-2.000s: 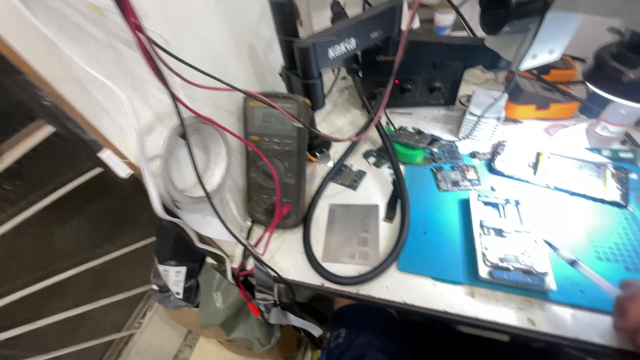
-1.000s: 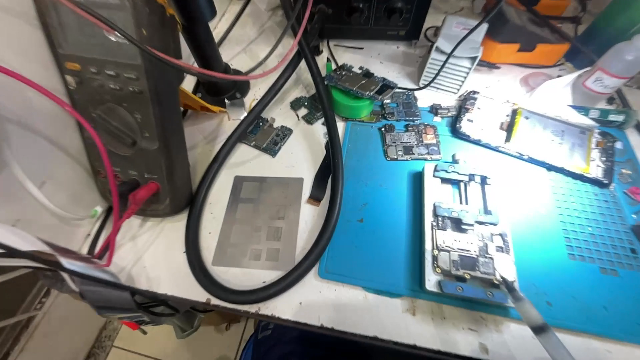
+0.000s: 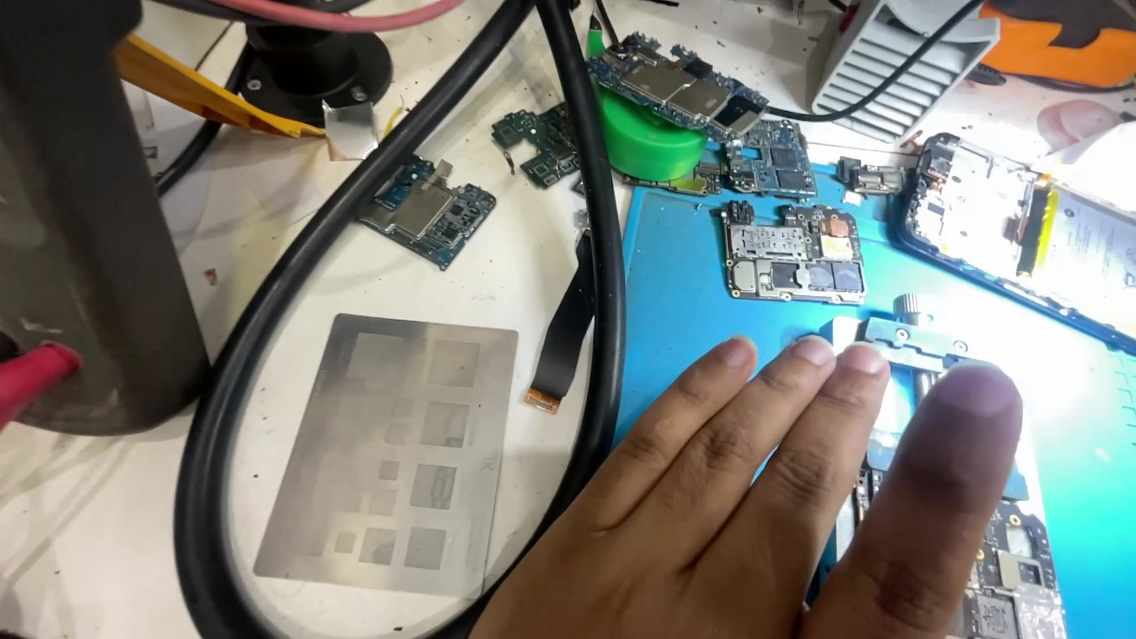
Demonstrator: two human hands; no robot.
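Note:
My left hand [image 3: 754, 497] reaches in from the bottom edge, palm down and fingers extended, with nothing held. It lies over the left part of a metal PCB holder [image 3: 919, 342] that clamps a phone circuit board [image 3: 1016, 555]; whether it touches them I cannot tell. My right hand is out of view. Beyond my fingertips another phone logic board [image 3: 794, 253] rests on the blue silicone mat [image 3: 683, 293]. To the left, a thin metal reballing stencil [image 3: 390, 453] lies on the white bench, beside a black flex cable [image 3: 564, 328].
A thick black cable [image 3: 612, 293] loops around the stencil. A dark multimeter [image 3: 98, 266] stands at left. Circuit boards [image 3: 679, 89] lean on a green round container [image 3: 652, 142]. An opened phone [image 3: 1029, 213] is at right, a gray slatted holder [image 3: 896, 71] behind.
My left hand has come into view over the board holder. The metal hand tool seen near the holder earlier is out of view. The view has moved closer to the bench.

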